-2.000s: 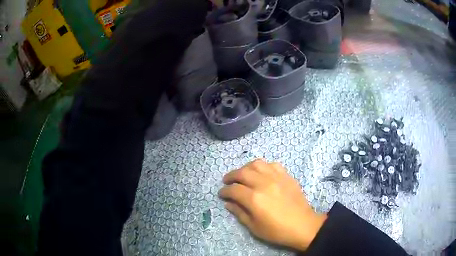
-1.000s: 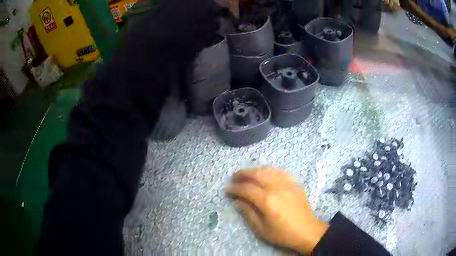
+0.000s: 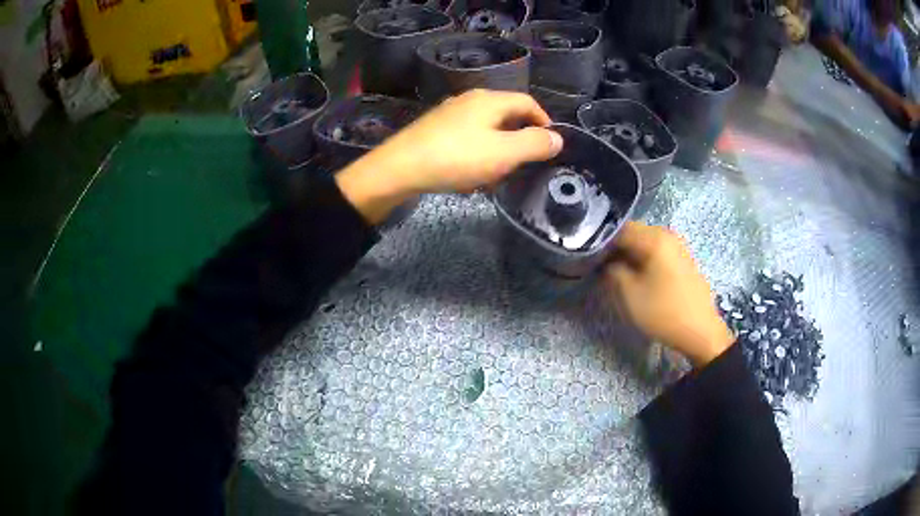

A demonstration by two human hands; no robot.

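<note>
A dark grey plastic housing (image 3: 567,191), open side up with a round central post, is held in front of the other housings. My left hand (image 3: 464,146) grips its upper left rim, thumb inside the edge. My right hand (image 3: 661,287) is at its lower right side, fingers against the wall and partly hidden. The underside of the housing is blurred, and I cannot tell whether it touches the bubble wrap (image 3: 404,333). A loose heap of small black inserts with pale round ends (image 3: 779,343) lies to the right.
Several stacked housings (image 3: 474,66) stand behind, with more housings (image 3: 285,116) at the left. A green table surface (image 3: 141,222) lies left of the bubble wrap. Another person's arm (image 3: 857,71) shows at the upper right. A yellow crate (image 3: 156,40) is at the upper left.
My left hand has come into view from behind the sleeve, now on a housing. My right hand has moved up and right from the bubble wrap to that housing. The camera view has shifted.
</note>
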